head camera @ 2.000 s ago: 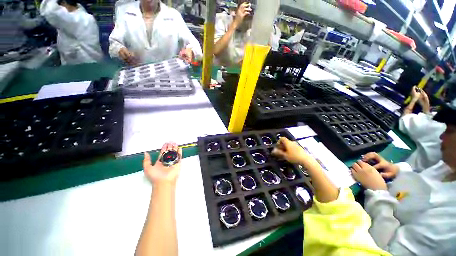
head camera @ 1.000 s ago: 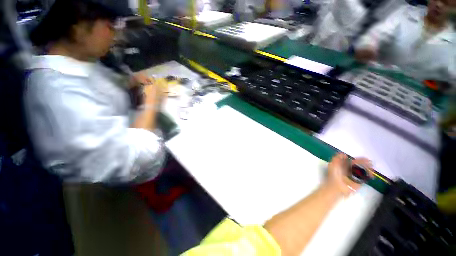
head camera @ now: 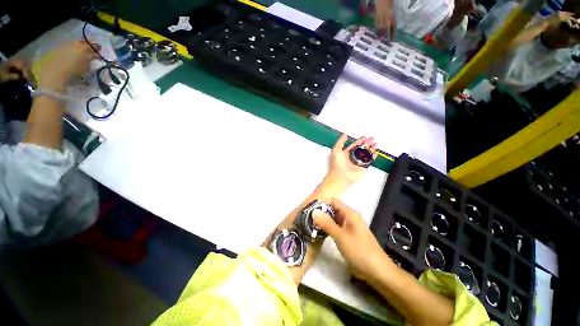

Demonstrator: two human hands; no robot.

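My left hand [head camera: 348,159] is palm up above the white sheet [head camera: 191,162], with a round watch head [head camera: 361,156] showing a red mark lying in the palm. A second watch head [head camera: 288,247] with a pinkish display rests on my left forearm near the yellow-green sleeve. My right hand [head camera: 343,230] holds a watch head [head camera: 314,219] against the forearm, beside the second one, with a fingertip on its face. The black foam tray [head camera: 459,239] stands at the right with watch heads in many pockets and some pockets empty.
A filled black tray [head camera: 273,54] stands across the bench, with a pale gridded tray [head camera: 391,56] beyond it. A neighbour's hand [head camera: 63,67] and a black cable [head camera: 108,83] are at upper left. A yellow post [head camera: 521,140] rises at right. Other workers are at the back.
The view has swung left, then partly back right. Two watch heads now show on my left forearm, and my right hand has come from the tray to one of them. The left palm still carries its watch head.
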